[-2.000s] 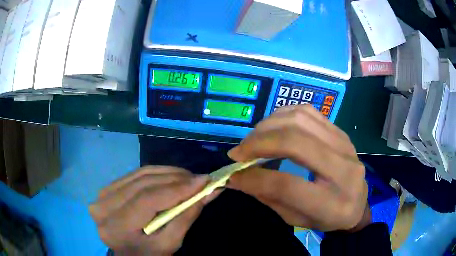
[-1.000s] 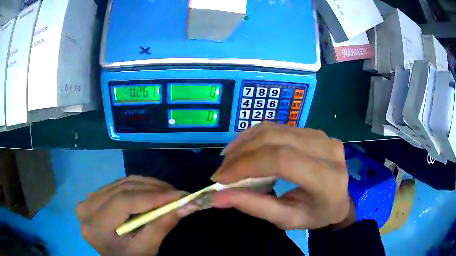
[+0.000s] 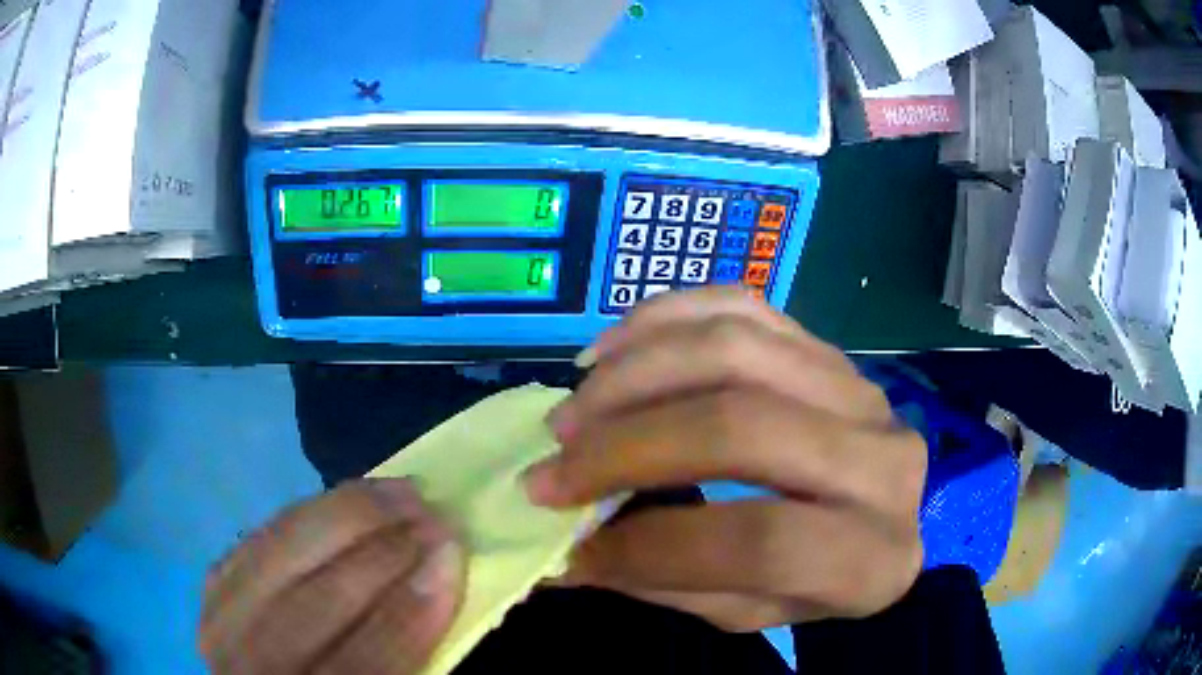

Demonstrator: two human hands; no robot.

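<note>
A pale yellow sticker sheet (image 3: 494, 495) is held low in front of the scale, its broad face showing. My left hand (image 3: 336, 580) grips its lower left part. My right hand (image 3: 751, 462) holds its upper right edge between thumb and fingers; whether a sticker is at the fingertips cannot be told. The blue counting scale (image 3: 297, 310) stands behind, its left window (image 3: 340, 208) reading about 0.267 and the other two showing 0. A white product box (image 3: 547, 33) sits on the blue platform (image 3: 712, 79), cut off by the top edge. My right fingers hide the keypad's lower part.
White stacked boxes (image 3: 99, 145) stand left of the scale on the dark green bench (image 3: 877, 251). An untidy pile of white and grey boxes (image 3: 1107, 251) lies at the right, one with a pink-red band. A blue plastic object (image 3: 969, 481) is low at right, a brown carton (image 3: 59, 455) low at left.
The sheet, earlier nearly edge-on as a thin strip, now shows its broad yellow face. Both hands still hold it. The scale and boxes have shifted left and slightly up in view.
</note>
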